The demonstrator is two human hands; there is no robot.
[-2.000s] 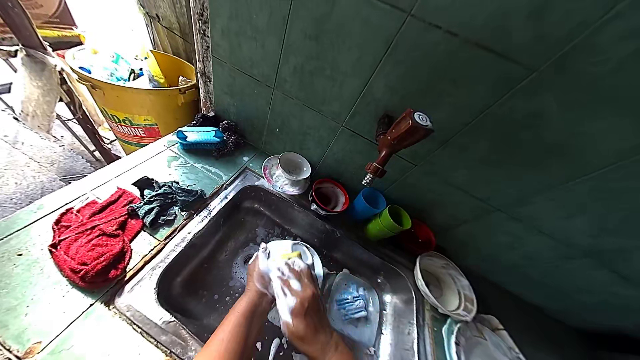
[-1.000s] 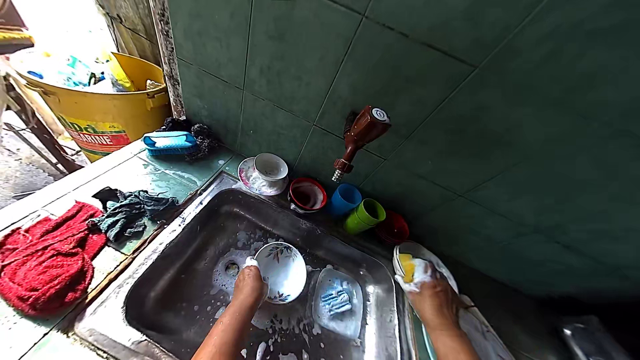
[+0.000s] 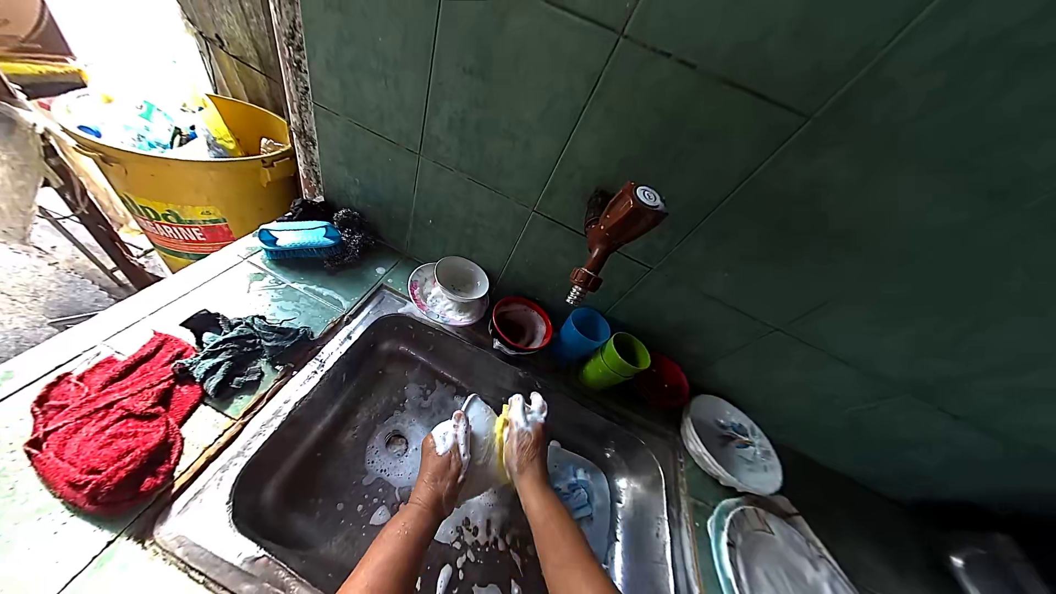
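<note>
Over the steel sink [image 3: 330,462], my left hand [image 3: 444,462] grips a white bowl [image 3: 483,441], tilted on its side and covered in suds. My right hand [image 3: 525,437] presses a yellow sponge [image 3: 502,429] against the bowl; foam coats the fingers of both hands. A soapy translucent dish [image 3: 598,495] with blue pieces in it lies in the sink beside my right forearm. Foam surrounds the drain [image 3: 396,443] to the left of my hands.
A brown faucet [image 3: 619,231] juts from the tiled wall. Along the sink's back edge stand a cup [image 3: 461,278] on a saucer, a red bowl [image 3: 521,324], blue [image 3: 582,332] and green cups [image 3: 617,360]. White bowls [image 3: 730,445] and plates [image 3: 775,553] are right; a red cloth [image 3: 111,421] and brush [image 3: 299,239] left.
My right hand, with the sponge, has come back from the white bowls at the right to the bowl in my left hand. That bowl has turned from facing up to standing on its side.
</note>
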